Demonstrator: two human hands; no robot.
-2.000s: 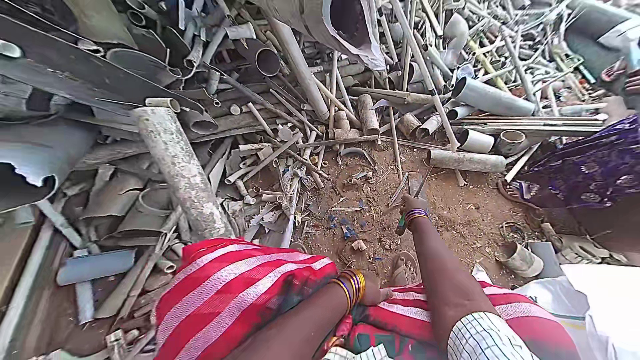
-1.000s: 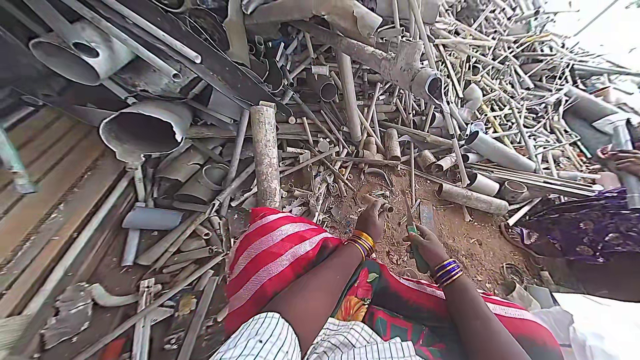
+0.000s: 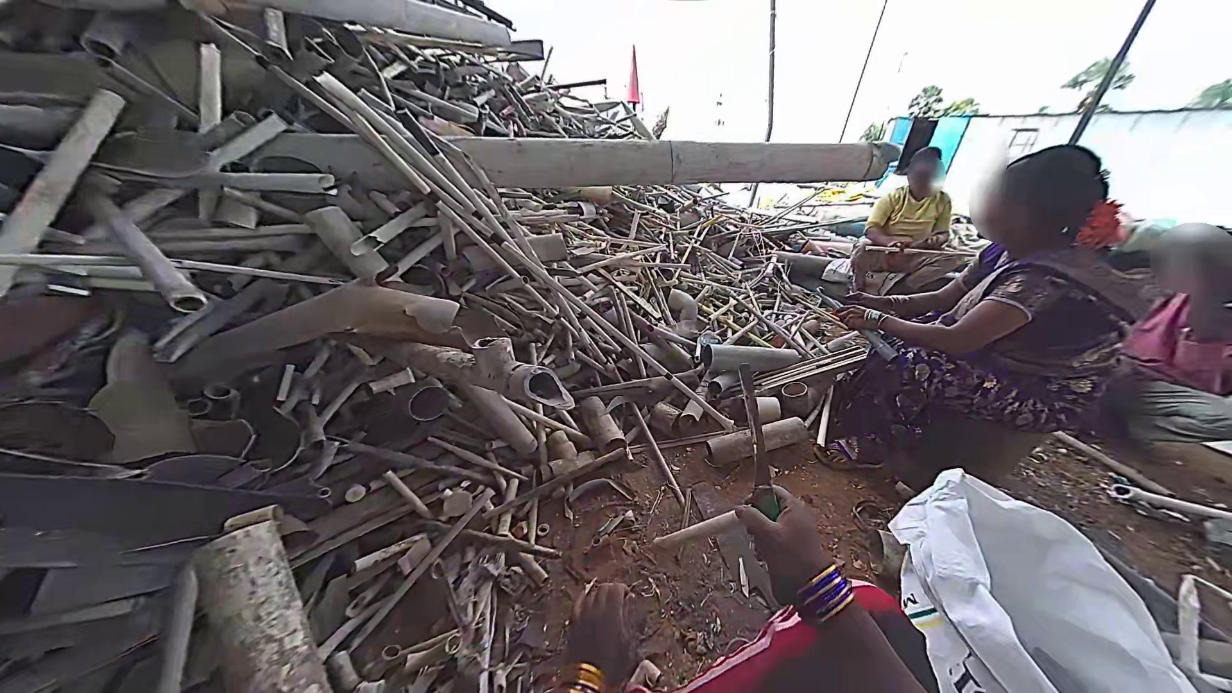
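My right hand (image 3: 787,539) is closed on the green handle of a knife-like tool with a long, dark, narrow blade (image 3: 756,433) that points up. A short pale pipe piece (image 3: 698,528) sticks out to the left at the same hand; whether the hand grips it too cannot be told. Low in the view, my left hand (image 3: 603,624) is over the littered soil, left of the right hand; its fingers are blurred and I cannot tell whether it holds anything. Beside both hands lies a heap of scrap plastic pipes (image 3: 597,423), with small fragments on the ground.
A large pipe (image 3: 674,162) juts across the heap. At the right a person in a dark patterned garment (image 3: 1001,318) sits holding a pipe; another person in yellow (image 3: 910,217) sits farther back, and a third is at the right edge. A white sack (image 3: 1030,587) stands at lower right.
The view has tilted up strongly, bringing the other people into sight. The hands, close together one second ago, are now apart, with the blade upright in my right hand.
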